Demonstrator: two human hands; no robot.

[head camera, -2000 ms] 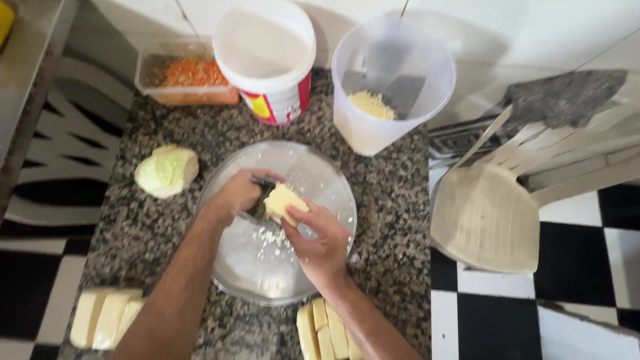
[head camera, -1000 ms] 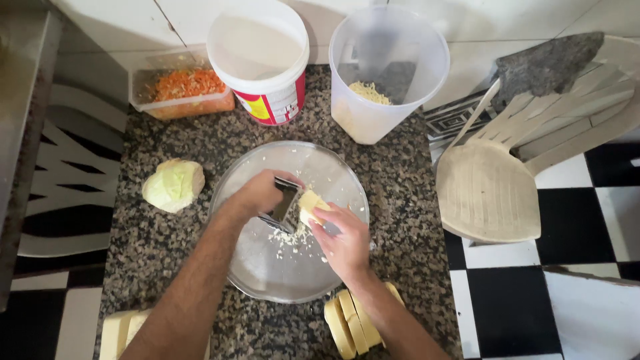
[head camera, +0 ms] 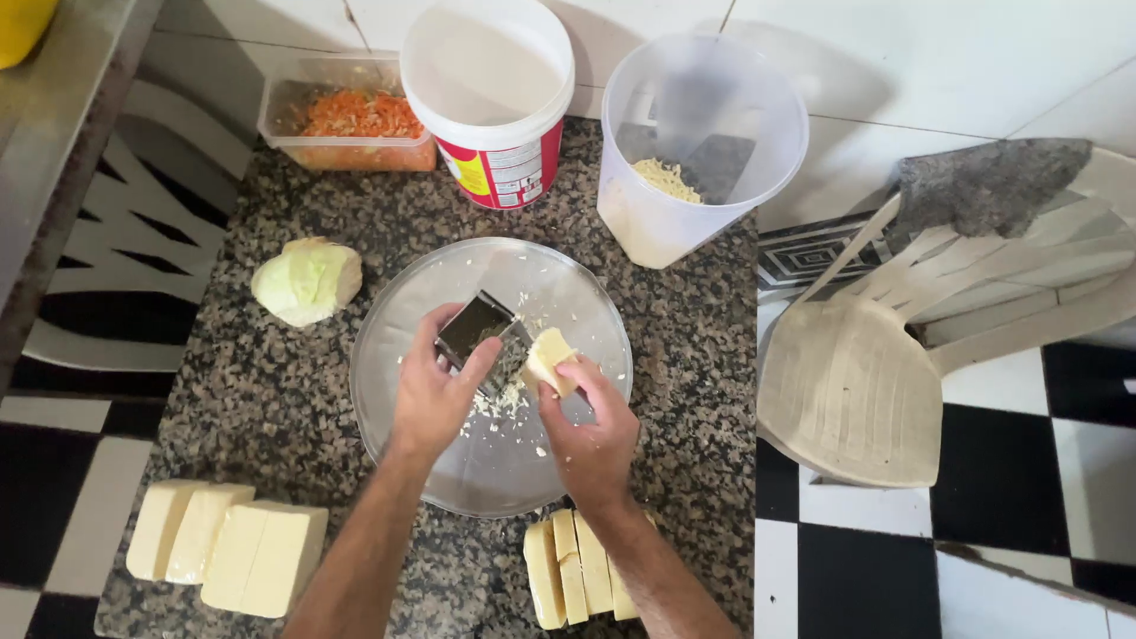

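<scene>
My left hand (head camera: 437,377) grips a metal box grater (head camera: 484,333), which is tilted over a round metal tray (head camera: 399,444). Between the fingers and thumb of my right hand (head camera: 590,422) is a piece of pale yellow cheese (head camera: 550,355), close beside the grater's right side. Grated shreds (head camera: 501,401) lie scattered on the tray beneath both hands. Cheese blocks (head camera: 266,555) stand at the lower left, and cheese slices (head camera: 572,568) lie by my right forearm, which partly covers them. More shreds (head camera: 666,179) rest in a tall translucent plastic container (head camera: 652,231).
Behind the tray stand a white plastic bucket (head camera: 497,133) and a plastic tub (head camera: 355,155) of shredded carrot. A part of a cabbage head (head camera: 308,280) sits left of the tray on the granite tabletop (head camera: 692,355). White plastic chairs flank the table; the right one (head camera: 852,390) has a grey cloth.
The grater and the cheese have shifted in my hands from one frame to another, and both stay over the tray. My two hands keep their hold.
</scene>
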